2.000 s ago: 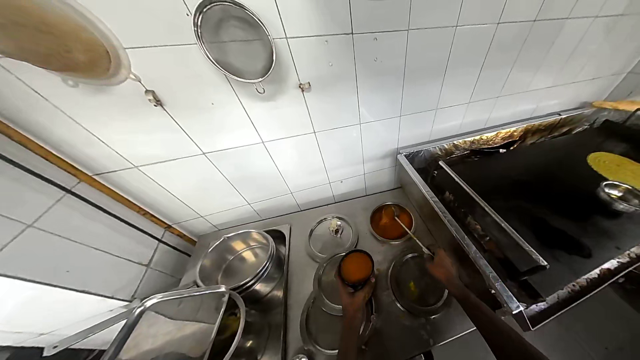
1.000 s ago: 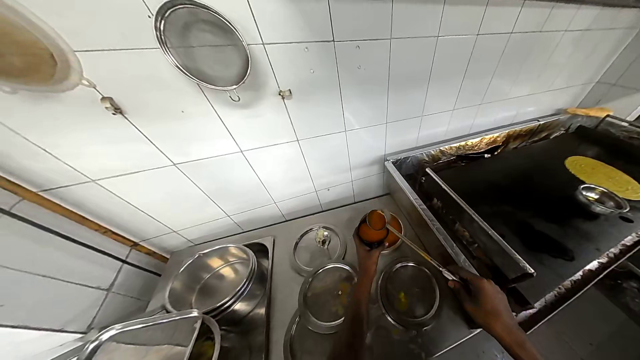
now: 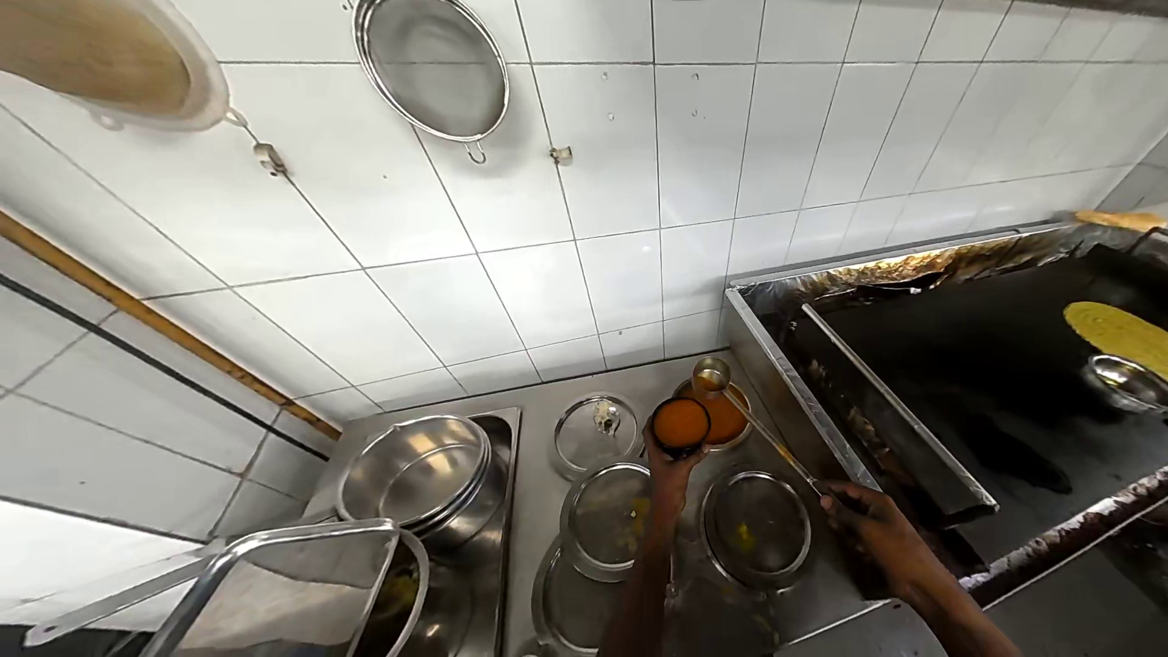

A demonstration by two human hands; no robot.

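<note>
My left hand (image 3: 671, 470) holds a small dark bowl of orange sauce (image 3: 681, 423), its top nearly full. Just behind it stands a round metal container of the same orange sauce (image 3: 727, 422), partly covered by the bowl. My right hand (image 3: 865, 522) grips the far end of a long-handled metal ladle (image 3: 711, 375), whose cup hangs over the container's back rim. Round metal lids lie about my hands: one with a whitish bit on it (image 3: 575, 438), one behind my left wrist (image 3: 593, 520) and one with a yellow smear (image 3: 756, 529).
On the right is a black griddle (image 3: 967, 347) with a metal-walled edge, a yellow flatbread (image 3: 1118, 330) and a steel bowl (image 3: 1127, 379). Stacked steel pots (image 3: 415, 465) stand at the left beside a metal-framed piece (image 3: 301, 584). A round strainer (image 3: 436, 64) hangs on the tiled wall.
The ladle cup, over the small bowl a second ago, is now behind it at the container's back rim. The bowl now shows more clearly, nearly full of sauce.
</note>
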